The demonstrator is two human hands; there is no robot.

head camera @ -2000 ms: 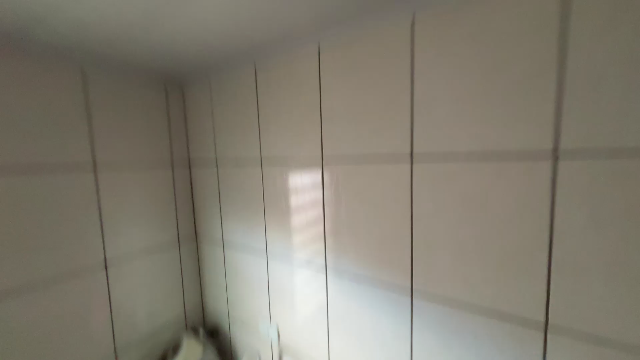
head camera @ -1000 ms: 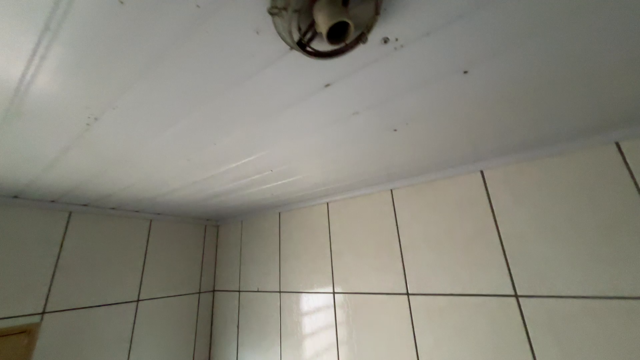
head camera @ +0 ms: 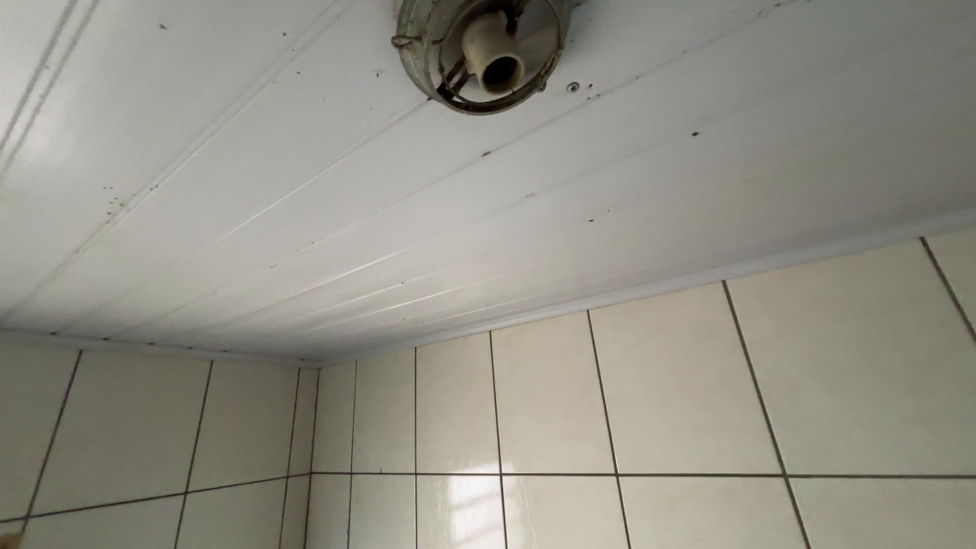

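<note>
Neither my left hand nor my right hand shows in the head view. Overhead, a round ceiling light fixture point(head camera: 415, 65) with a discolored rim is cut off by the top edge of the frame. Inside its ring a beige lamp socket point(head camera: 488, 49) points downward, with a dark opening and no bulb in it. A screw head point(head camera: 573, 88) sits in the ceiling just right of the fixture.
White ceiling panels point(head camera: 366, 198) with dark specks run toward a corner. Pale trim point(head camera: 648, 293) borders them. Beige wall tiles point(head camera: 671, 381) with dark joints cover both walls, and light reflects on some. A brownish thing touches the lower left edge.
The view has tilted up from the tiled walls to the ceiling. The light fixture, out of sight two seconds ago, is in view.
</note>
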